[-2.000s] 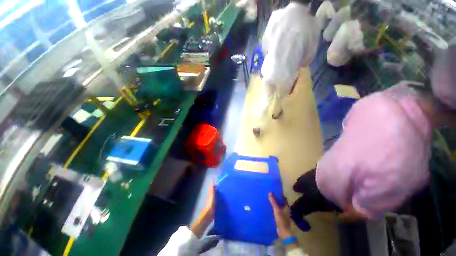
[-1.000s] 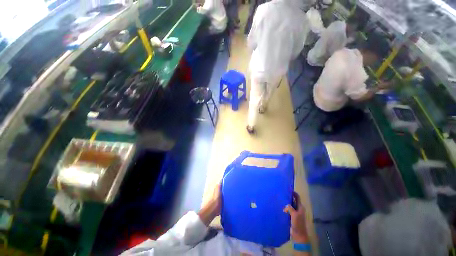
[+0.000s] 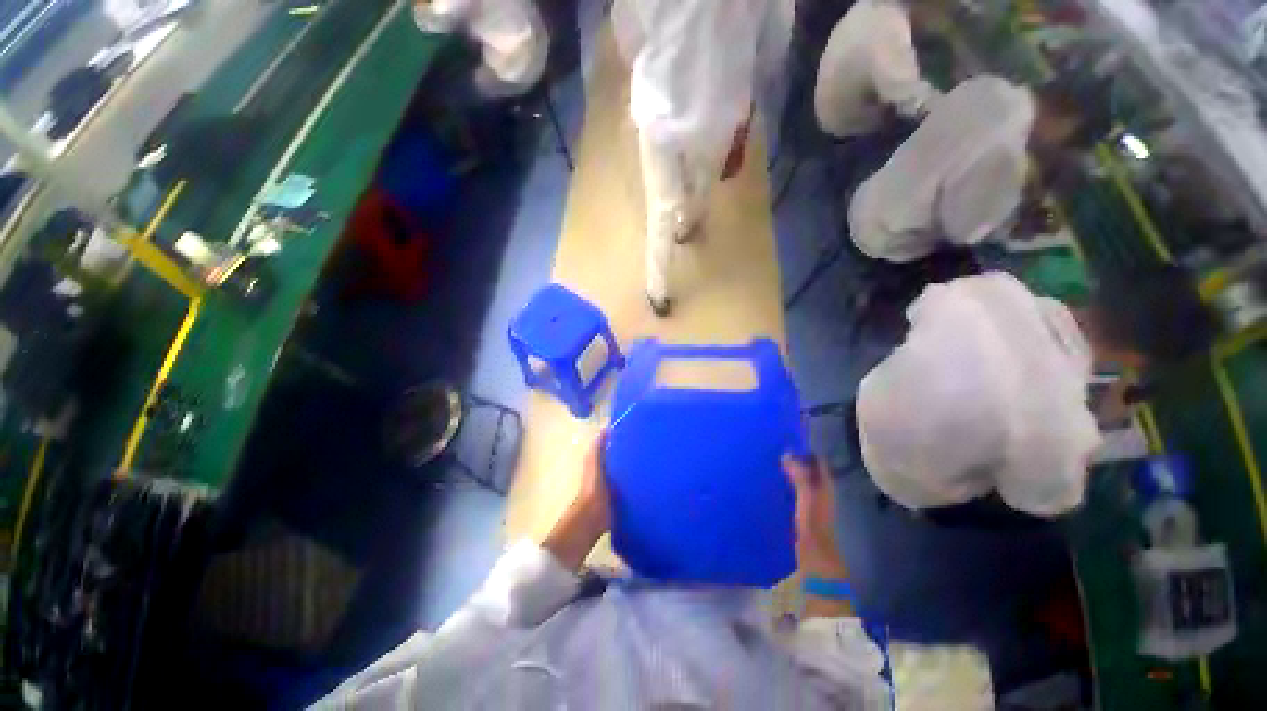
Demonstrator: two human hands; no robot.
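Note:
A blue plastic stool (image 3: 705, 479) is held in front of my chest, its square seat with a handle slot facing me. My left hand (image 3: 589, 507) grips its left edge. My right hand (image 3: 812, 517) grips its right edge, partly hidden behind the stool. A bright blue strap (image 3: 828, 589) is on my right wrist. My white striped smock sleeves show at the bottom.
Another blue stool (image 3: 563, 338) stands ahead on the left side of the cream aisle (image 3: 584, 229). A round metal stool (image 3: 428, 422) stands by the left green bench (image 3: 264, 299). A person in white (image 3: 702, 70) walks ahead; a seated person (image 3: 977, 396) is at right.
I have moved forward along the aisle with the blue stool still in both hands. The blue stool on the floor is nearer, and the person in pink has passed out of view.

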